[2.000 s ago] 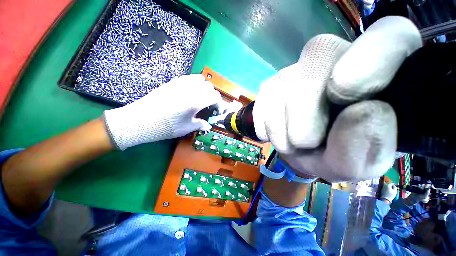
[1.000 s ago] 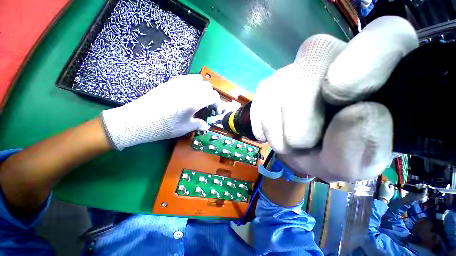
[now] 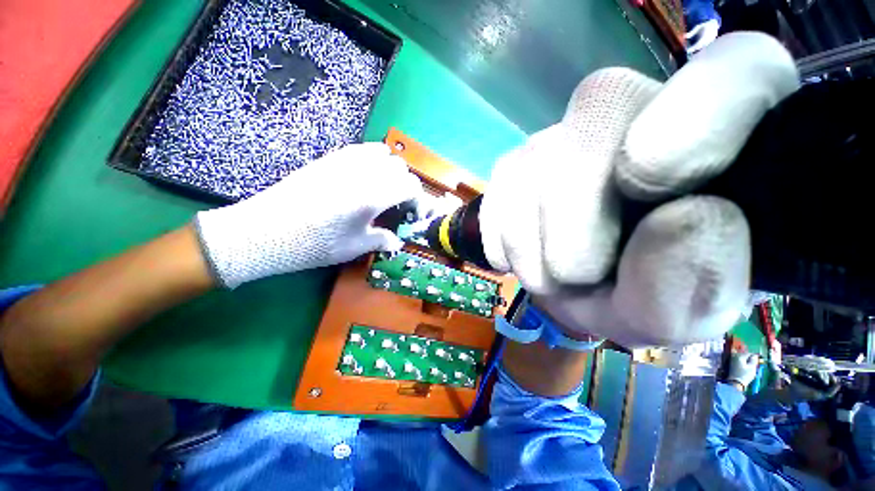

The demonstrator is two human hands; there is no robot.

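Observation:
My right hand [image 3: 614, 211], in a white knit glove, looms large and grips the black electric screwdriver [image 3: 467, 232], whose yellow ring and nose point down-left. My left hand [image 3: 321, 206], also gloved, is at the screwdriver's nose over the upper part of the orange-brown fixture [image 3: 331, 379]. Its fingertips are bent together there; whether they pinch a screw is hidden. Two green circuit boards lie in the fixture, one in the middle recess [image 3: 437, 284] and one in the lower recess [image 3: 411, 356]. The upper recess is mostly hidden by my hands.
A black tray [image 3: 384, 72] full of silvery screws stands left of the fixture on the green mat [image 3: 58, 225]. A red sheet [image 3: 48, 58] is at the upper left. The conveyor [image 3: 576, 67] runs beyond. Finned metal stock [image 3: 676, 412] and another worker's gloved hand [image 3: 744, 367] are at the right.
My hands, the screwdriver and the fixture hold almost the same place. The other worker's hands at the right have shifted slightly, and a gloved hand shows at the top right.

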